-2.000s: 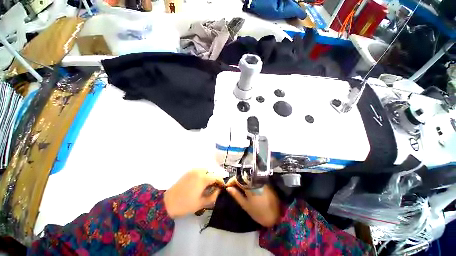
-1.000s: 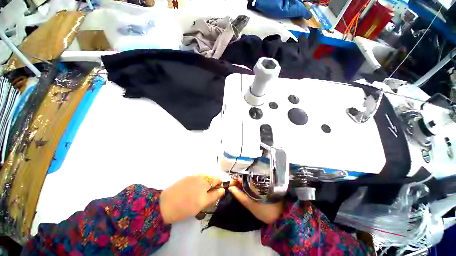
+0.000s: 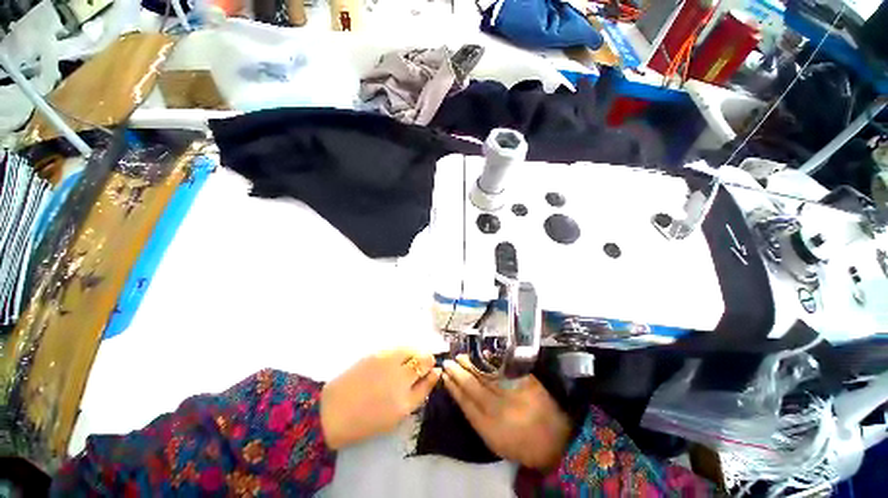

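Note:
A black garment piece (image 3: 450, 428) lies under my fingers and hangs over the table's front edge. My left hand (image 3: 378, 397) pinches its upper edge near the needle area, with a ring on one finger. My right hand (image 3: 511, 413) lies on the cloth just right of it, fingertips close to the left ones. The sewing machine head (image 3: 604, 282) is white with dark round plugs. Its shiny metal loop guard (image 3: 526, 329) stands above my right fingertips. The needle tip and presser foot are mostly hidden.
Another black piece (image 3: 331, 170) lies flat behind the machine. A taped brown board (image 3: 107, 292) and striped stack (image 3: 18, 233) are at the left. A clear bag (image 3: 740, 399) and white cords (image 3: 789, 452) are at the right. A black strip (image 3: 745, 263) crosses the machine arm.
My right hand has slid a little down and right, its back now more visible beside the guard. My left fingertips stay near the needle. The camera view has shifted slightly.

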